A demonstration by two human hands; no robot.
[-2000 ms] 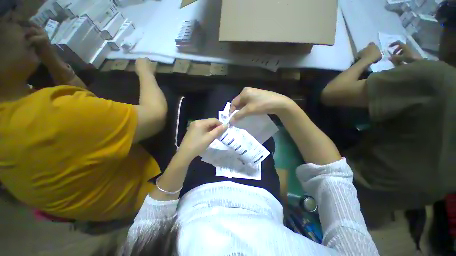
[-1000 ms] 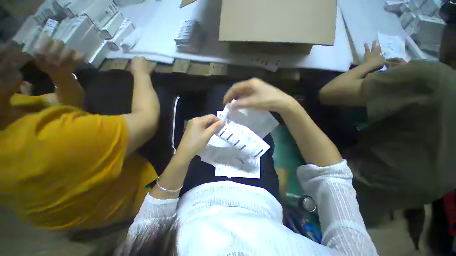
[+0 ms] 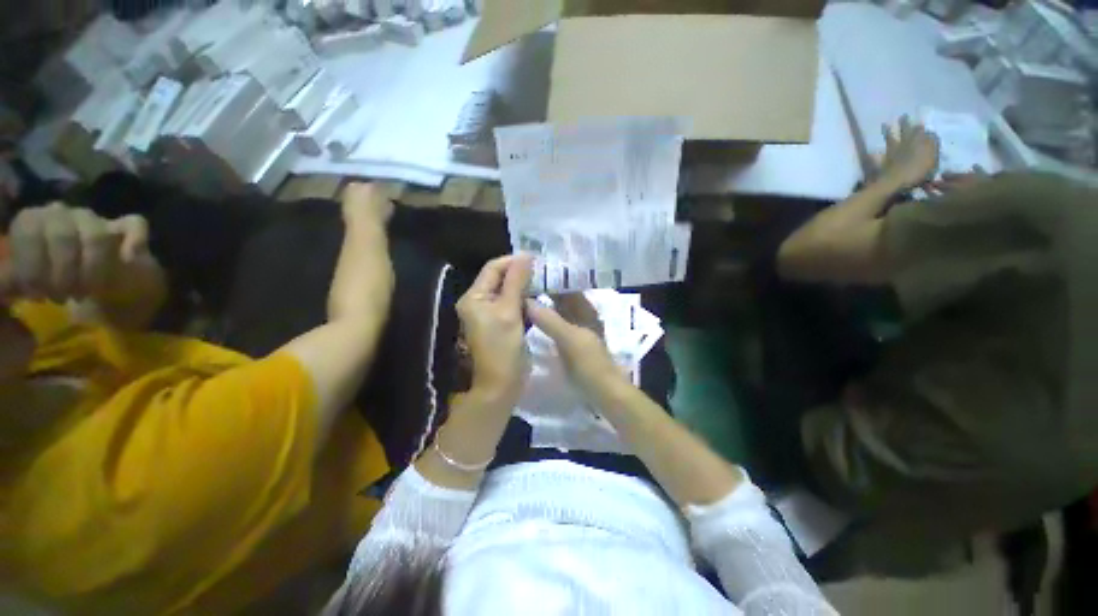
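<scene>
An opened leaflet (image 3: pixel 596 199), a thin white sheet with small grey print and short black bars along its lower edge, is held up in front of me. My left hand (image 3: pixel 494 315) pinches its lower left corner. My right hand (image 3: pixel 576 343) is just below the sheet's lower edge, beside my left hand; its fingers are partly hidden and shaded, so its grip is unclear. Other white leaflets (image 3: pixel 560 409) lie loosely on my dark-trousered lap, partly under my right hand and forearm.
An open brown carton (image 3: pixel 686 78) stands on the white-covered table ahead. White unit boxes (image 3: pixel 223 114) are heaped at the left, more at the right. A small white stack (image 3: pixel 473 120) is beside the carton. People sit close on both sides.
The bunched leaflet between my hands is now a larger open sheet held up and forward. My right hand has dropped below it. The view has shifted slightly.
</scene>
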